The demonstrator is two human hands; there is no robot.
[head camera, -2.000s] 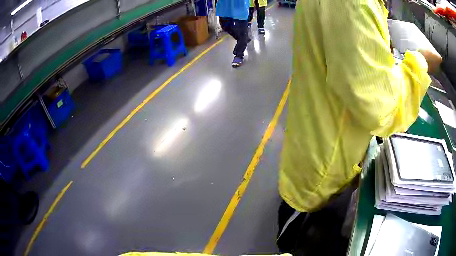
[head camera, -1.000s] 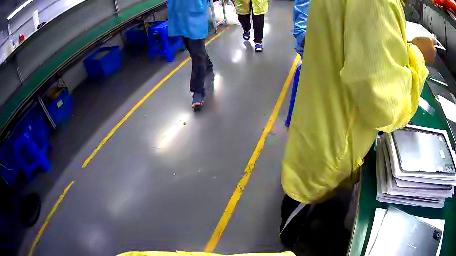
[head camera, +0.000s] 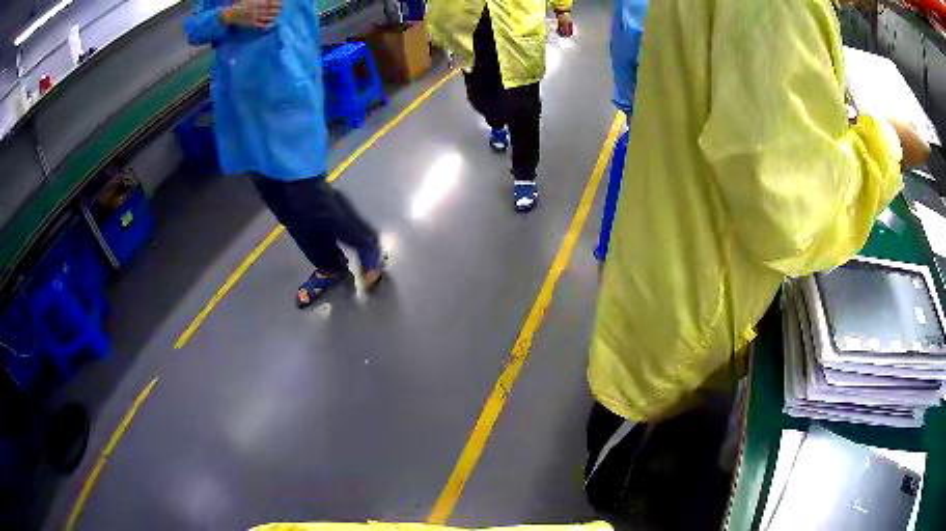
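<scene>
Neither of my hands is in the picture; only a strip of my yellow smock shows at the bottom edge. A tablet back cover (head camera: 853,492), grey with a dark camera block in one corner, lies on white sheets at the lower right, cut off by the frame's edge. Behind it stands a stack of housings (head camera: 859,389) interleaved with white sheets, with a grey housing on top. Both are on the green bench (head camera: 760,441).
A person in a yellow smock (head camera: 716,228) stands at the bench, a hand at a white sheet or panel. Two people, in blue (head camera: 272,99) and yellow (head camera: 519,47), are in the aisle. Blue stools (head camera: 353,83) and bins line the left side.
The person in blue has walked nearer and to the left. The person in yellow in the aisle has come nearer. A blue sleeve now shows behind the person at the bench.
</scene>
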